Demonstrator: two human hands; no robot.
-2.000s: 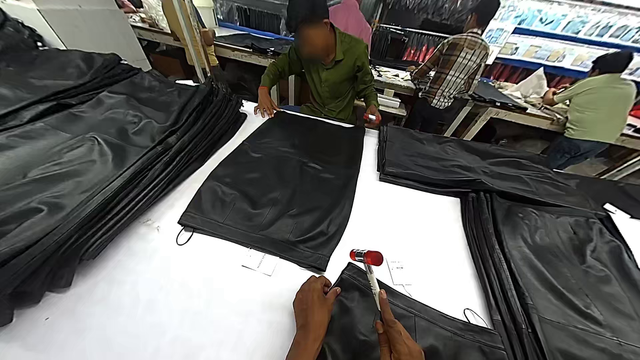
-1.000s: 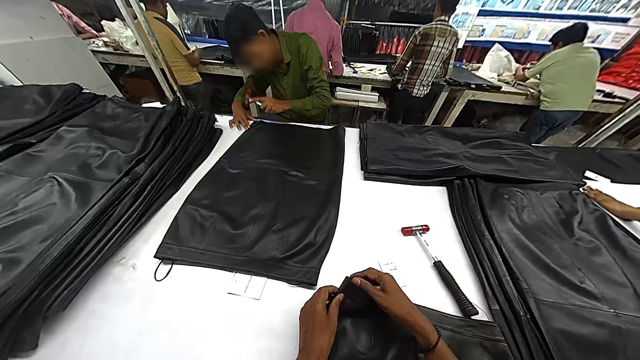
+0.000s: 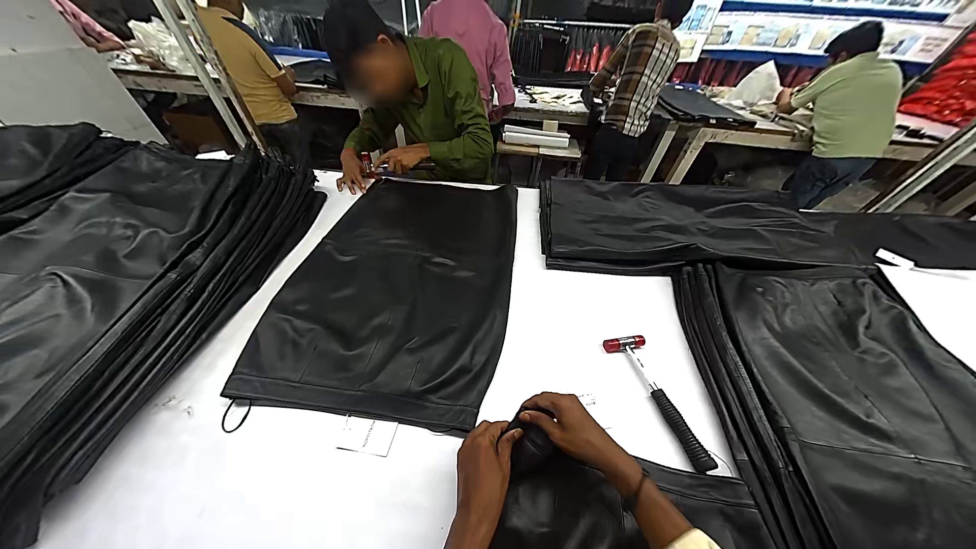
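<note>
My left hand (image 3: 488, 457) and my right hand (image 3: 568, 431) pinch a bunched edge of a black leather garment (image 3: 560, 503) at the bottom centre. The garment's waistband stretches right, under my right forearm. A mallet with red faces and a black ribbed handle (image 3: 679, 427) lies on the white table to the right of my hands, touched by neither. Beyond my left hand a black leather skirt (image 3: 381, 305) lies flat, with a thin loop and a white tag (image 3: 367, 435) at its waistband edge.
Stacked black leather garments lie at the left (image 3: 152, 252), at the right (image 3: 854, 396) and along the far right (image 3: 671, 221) of the white table (image 3: 602, 301). Across the table a person in a green shirt (image 3: 450, 99) holds a red-headed tool at the skirt's far edge. Several people work behind.
Two seconds ago my right hand held the mallet; by one second ago it lay on the table. Both my hands are now on the garment edge. The person opposite has leaned down over the skirt's far corner.
</note>
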